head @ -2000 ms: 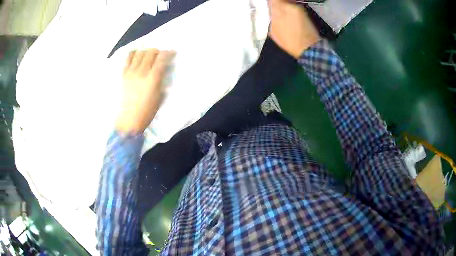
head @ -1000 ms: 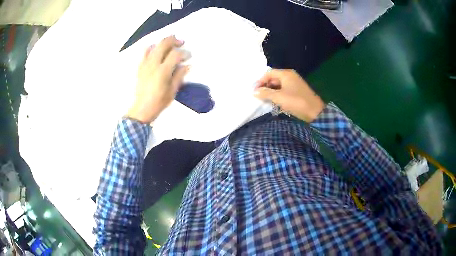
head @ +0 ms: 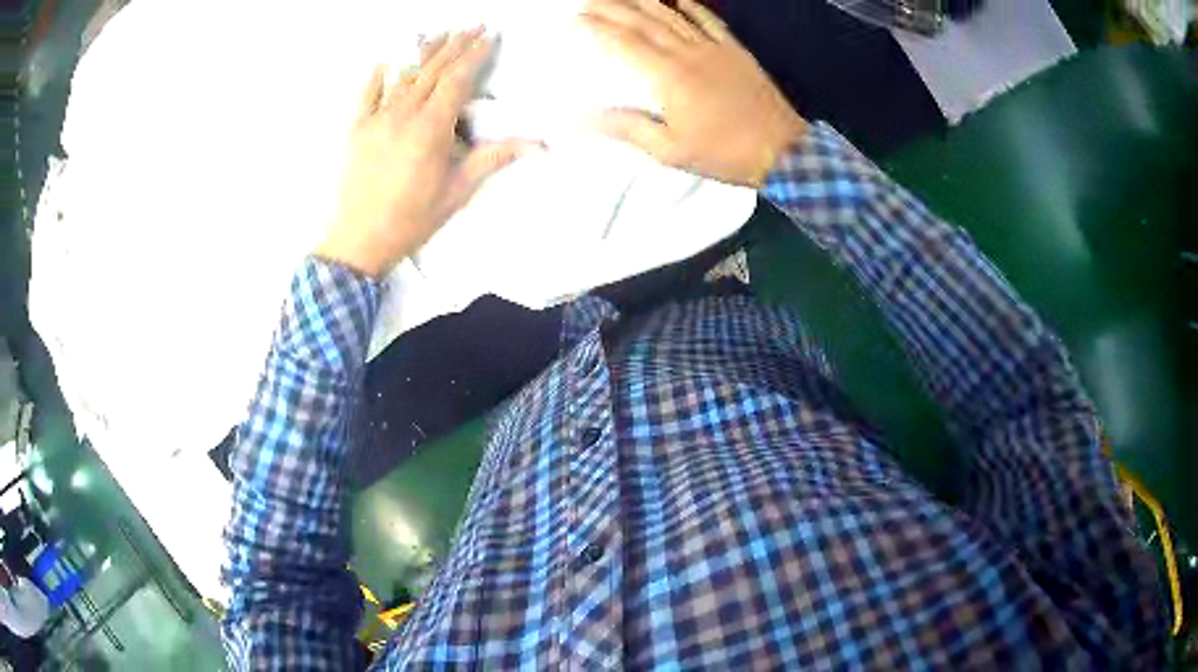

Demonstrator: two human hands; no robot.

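Observation:
The white garment (head: 197,250) lies over the dark pressing table cover (head: 440,381), overexposed, with its right part spread toward my body. My left hand (head: 414,158) rests on the cloth, palm down, fingers spread and thumb pointing right. A small dark gap shows beside its thumb. My right hand (head: 696,92) also lies on the cloth, palm down, fingers pointing up and left, thumb toward my left hand. Neither hand visibly grips the cloth.
An iron rest (head: 907,13), cut off by the top edge, lies on a pale grey cloth (head: 992,66) at the upper right. Green floor (head: 1090,223) shows at right. Yellow tubing (head: 1156,532) is at lower right. A blue object (head: 55,574) is at lower left.
My right hand has moved up and left from the garment's near right edge and opened flat. The dark oval opening is mostly covered. My left hand has shifted slightly up and its fingers have spread.

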